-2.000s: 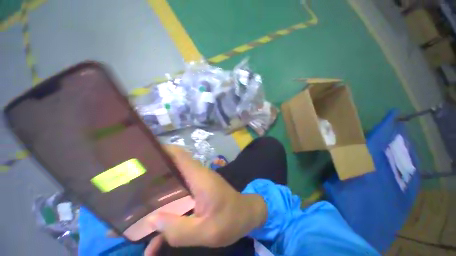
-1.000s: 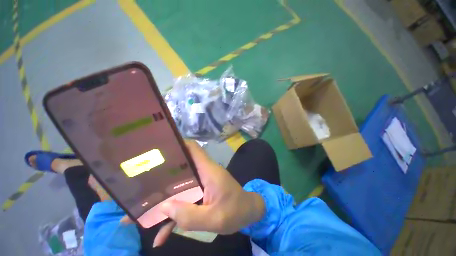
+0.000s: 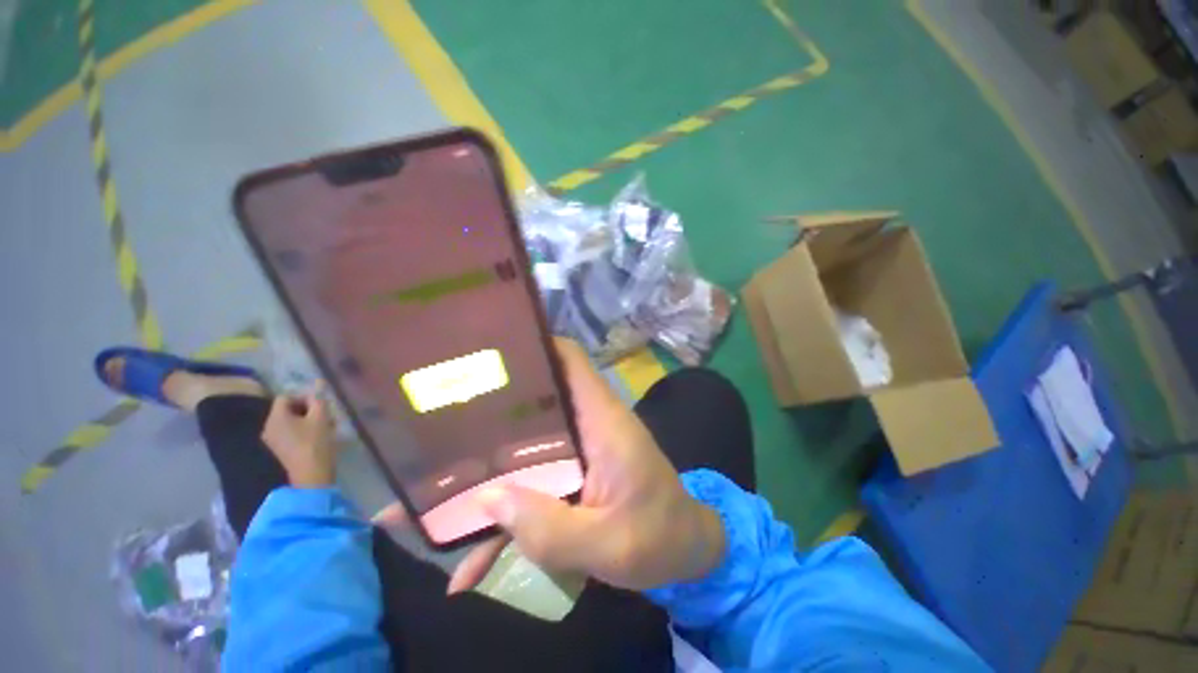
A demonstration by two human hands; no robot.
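My right hand (image 3: pixel 631 493) holds a smartphone (image 3: pixel 414 329) upright, its thumb on the lower screen. The screen is reddish with a bright yellow box. My left hand (image 3: pixel 300 431) is left of the phone, fingers bent, beside faint clear plastic (image 3: pixel 283 358); the phone hides part of this area, so its grip is unclear. Clear bags of dark parts (image 3: pixel 611 270) with white labels lie in a pile behind the phone, partly hidden. More bagged parts (image 3: pixel 177 579) with a green sticker and white label lie at lower left.
An open cardboard carton (image 3: pixel 786 329) stands right of my knee. Beyond it are a blue trolley deck (image 3: pixel 953 526) with white paper sheets (image 3: pixel 1071 408) and brown cartons (image 3: pixel 1143 565). A pale yellow sheet (image 3: pixel 532 588) shows between my legs. My foot in a blue slipper (image 3: pixel 138 375) is at left.
The phone has shifted right and slightly up in view, still in my right hand. My left hand, mostly hidden before, now shows left of the phone beside the clear plastic.
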